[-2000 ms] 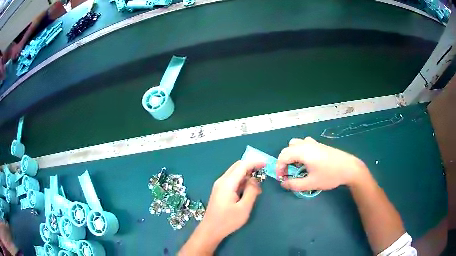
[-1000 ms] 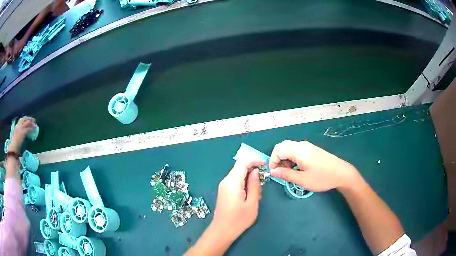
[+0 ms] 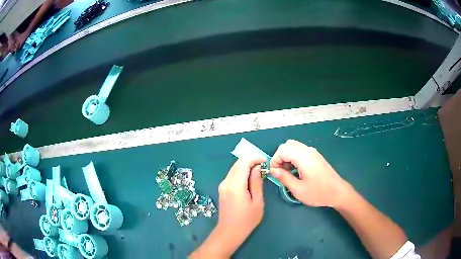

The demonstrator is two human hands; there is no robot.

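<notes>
My left hand (image 3: pixel 241 195) holds a small circuit board (image 3: pixel 265 170) between thumb and fingers over a turquoise fan body (image 3: pixel 247 149). My right hand (image 3: pixel 308 174) pinches at the board's right side, its fingertips touching or very near it. The fan's open handle points up and left; its round drum lies mostly hidden under my right hand. Whether thin wires are between my fingers I cannot tell. A pile of circuit boards (image 3: pixel 183 192) lies on the bench left of my left hand.
Several turquoise fans (image 3: pixel 103 216) stand at the left. The conveyor belt (image 3: pixel 242 66) carries a fan (image 3: pixel 96 109), behind the pale edge rail (image 3: pixel 222 124). Handle covers (image 3: pixel 44 36) and black parts (image 3: pixel 91 14) lie on the far bench. Another person's hand (image 3: pixel 15 41) shows top left.
The fan on the belt has moved left. My hands have drawn closer together at the board, and the held fan's drum is more covered. Another person's arm has withdrawn from the left side of the belt.
</notes>
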